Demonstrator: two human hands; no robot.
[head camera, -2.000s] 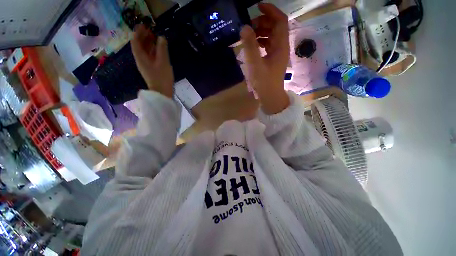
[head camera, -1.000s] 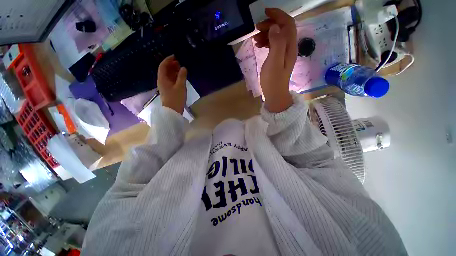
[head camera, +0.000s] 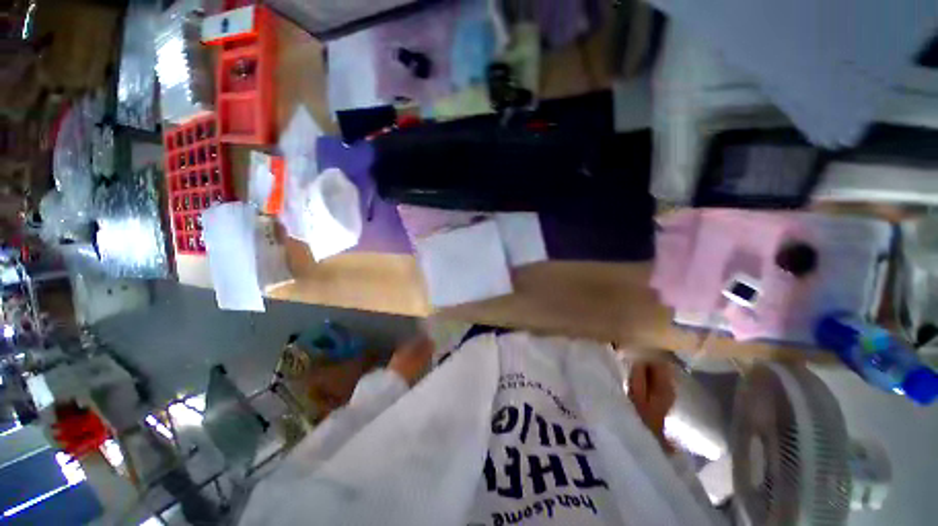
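My left hand (head camera: 411, 355) is small and blurred below the desk's front edge, beside my shirt; its fingers are not clear. My right hand (head camera: 652, 388) is blurred and dark, also below the desk edge, on the right side of my body. The black keyboard (head camera: 473, 164) lies on the mat. White note sheets (head camera: 465, 265) lie in front of it. The printer control panel (head camera: 759, 168) is dark and blurred at the upper right.
Red-orange parts bins (head camera: 197, 183) stand at the left desk end. A curled white item (head camera: 333, 214) lies on the purple mat. Pink sheets (head camera: 710, 262) hold a small white plug (head camera: 743, 292). A blue-capped bottle (head camera: 874, 354) and a fan (head camera: 787, 452) are at the right.
Both hands have moved from over the desk down to beside my body. The view has turned and shifted, so the printer side and the whole front of the desk now show.
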